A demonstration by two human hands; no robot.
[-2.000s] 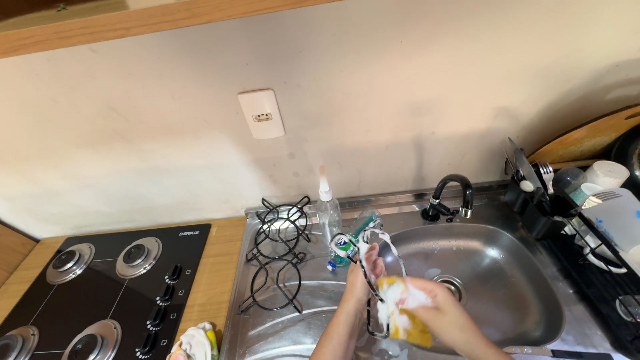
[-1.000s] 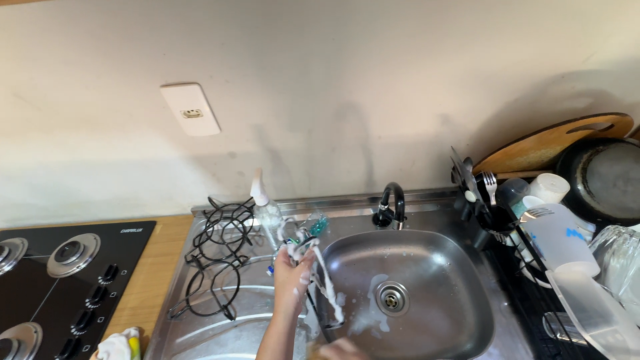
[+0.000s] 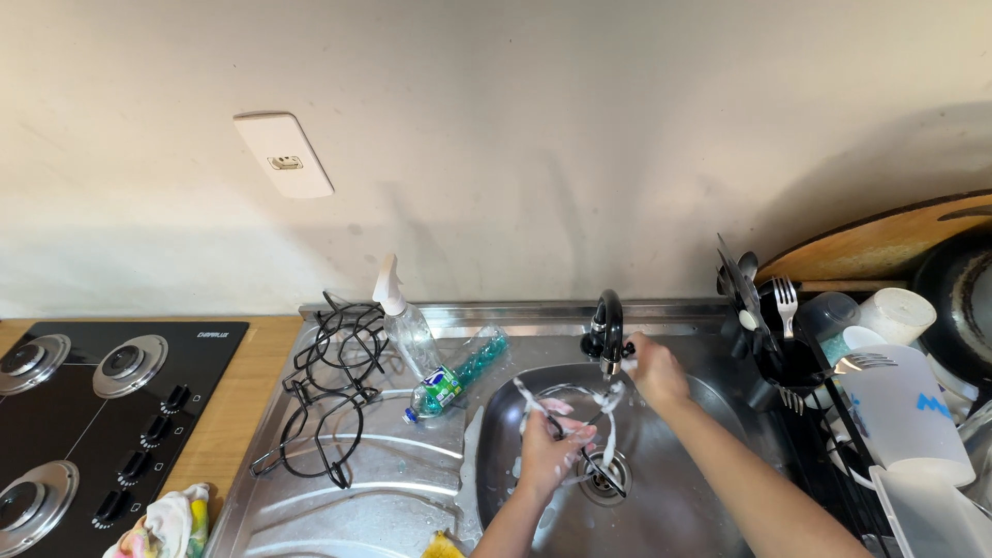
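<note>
My left hand [image 3: 552, 446] grips a soapy black wire pan support [image 3: 597, 465] from the gas hob, over the stainless steel sink basin [image 3: 666, 496]. White foam clings to its bars. My right hand [image 3: 651, 368] has its fingers on the handle at the right side of the black faucet [image 3: 611, 333], whose spout points down over the pan support. A yellow sponge [image 3: 442, 545] lies at the left edge of the basin, partly out of view. More black pan supports [image 3: 322, 434] rest on the ribbed drainboard. A detergent bottle [image 3: 442, 391] with green liquid lies on its side.
A clear spray bottle [image 3: 411, 333] stands behind the detergent. The glass hob [image 3: 70, 434] is at the left, with a crumpled cloth [image 3: 174, 519] near its corner. At the right, a black dish rack [image 3: 833, 418] holds cutlery, cups and a plastic jug [image 3: 899, 411]. A wooden board [image 3: 876, 252] leans behind.
My right hand, which held the yellow sponge two seconds ago, is now at the faucet handle. The sponge lies beside the basin. My left hand has moved over the basin with the pan support.
</note>
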